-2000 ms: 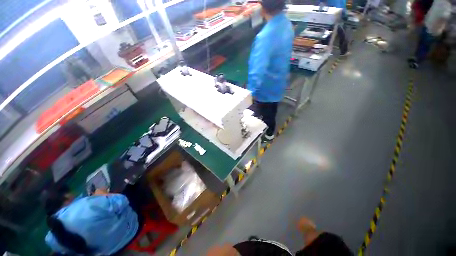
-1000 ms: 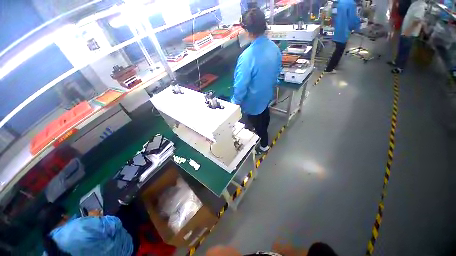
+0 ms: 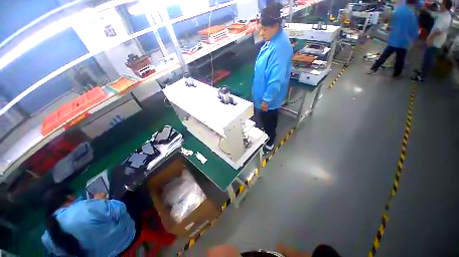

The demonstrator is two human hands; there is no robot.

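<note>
At the bottom edge, two blurred skin-toned shapes show, cut off by the frame. They seem to be my left hand [image 3: 224, 251] and my right hand [image 3: 291, 250]; their fingers and any hold cannot be made out. Nearest in front stands an open brown carton [image 3: 205, 217] with crumpled clear plastic bags [image 3: 183, 196] inside. Beyond it, a large white press [image 3: 209, 104] with black fittings on top stands on the green bench [image 3: 219, 173]. Flat dark cases [image 3: 137, 159] are piled left of the carton. Small white pieces [image 3: 201, 157] lie beside the press.
A seated person in blue [image 3: 93, 226] handles a flat dark case at lower left, on a red stool [image 3: 156, 236]. Another person in blue [image 3: 272, 70] stands behind the press. Yellow-black tape [image 3: 397, 165] marks the aisle. Two people stand at the far right. Orange-red trays [image 3: 75, 109] line the shelf.
The standing person behind the press has turned, with the face now toward the left. The far person in blue has come into fuller view with legs apart. The skin-toned shapes sit lower than two seconds ago.
</note>
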